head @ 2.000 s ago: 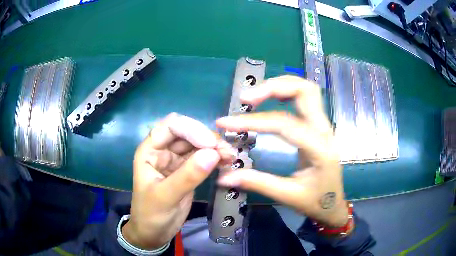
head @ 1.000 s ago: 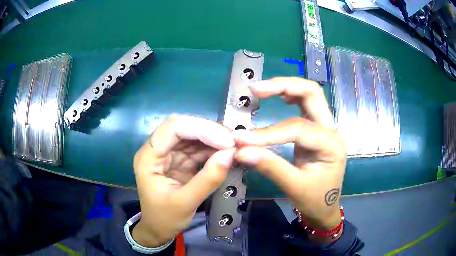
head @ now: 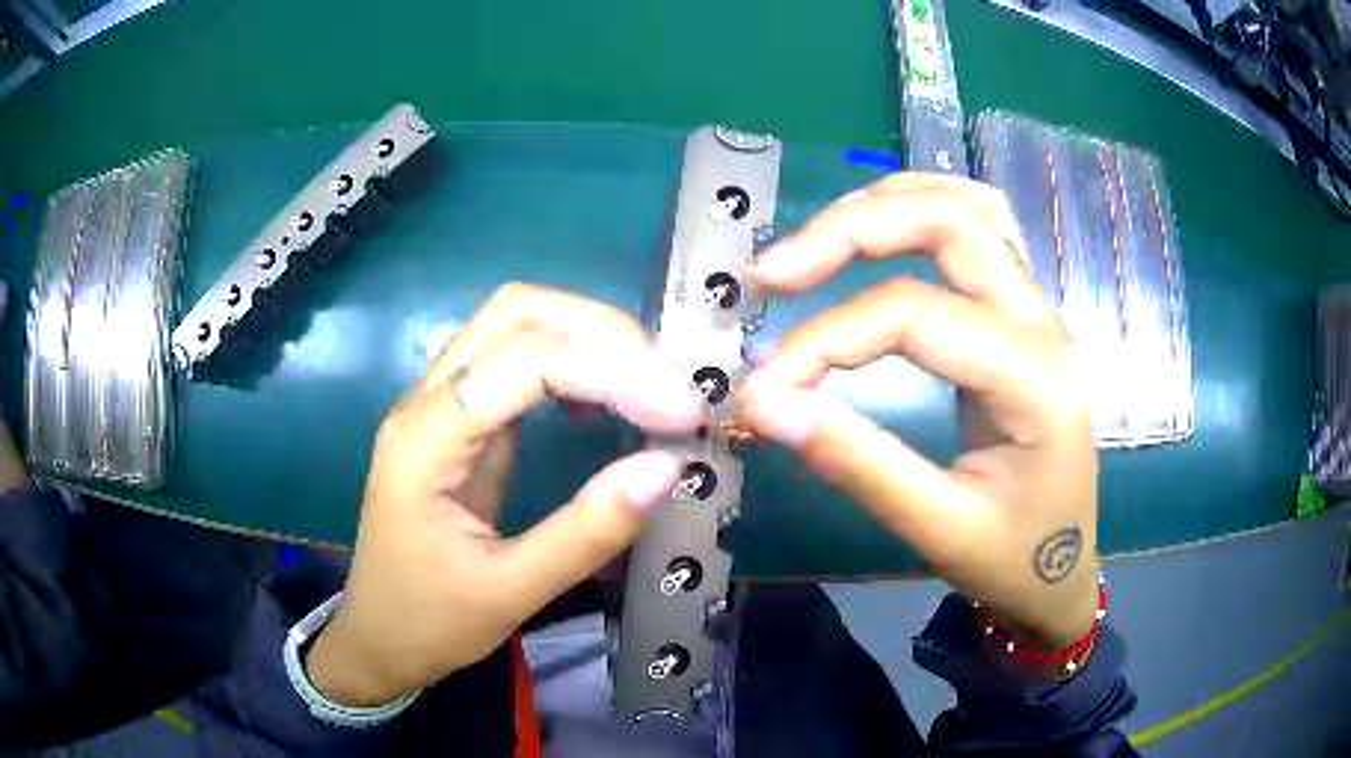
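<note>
A long grey metal housing bar (head: 662, 615) with a row of several dark round holes lies upright in front of me, with small silver bits in the holes. My right hand (head: 948, 400) is over its right edge, thumb and index finger pinched on a tiny coppery insert (head: 734, 431) near the bar's middle. My left hand (head: 519, 474) is at the bar's left edge, its thumb and index finger apart, with nothing visible between them. A second housing bar (head: 285, 237) lies slanted at the left.
Ribbed clear plastic trays stand at left (head: 101, 319) and right (head: 1104, 282). A labelled metal bar (head: 929, 96) and a blue tape mark (head: 871, 157) are at the upper right. The green bench (head: 563, 74) has its near edge below my hands.
The fingertips of both hands were together a second ago and are now apart. The left thumb and index finger have opened. The coppery insert now shows at the right fingertips. The view has shifted slightly.
</note>
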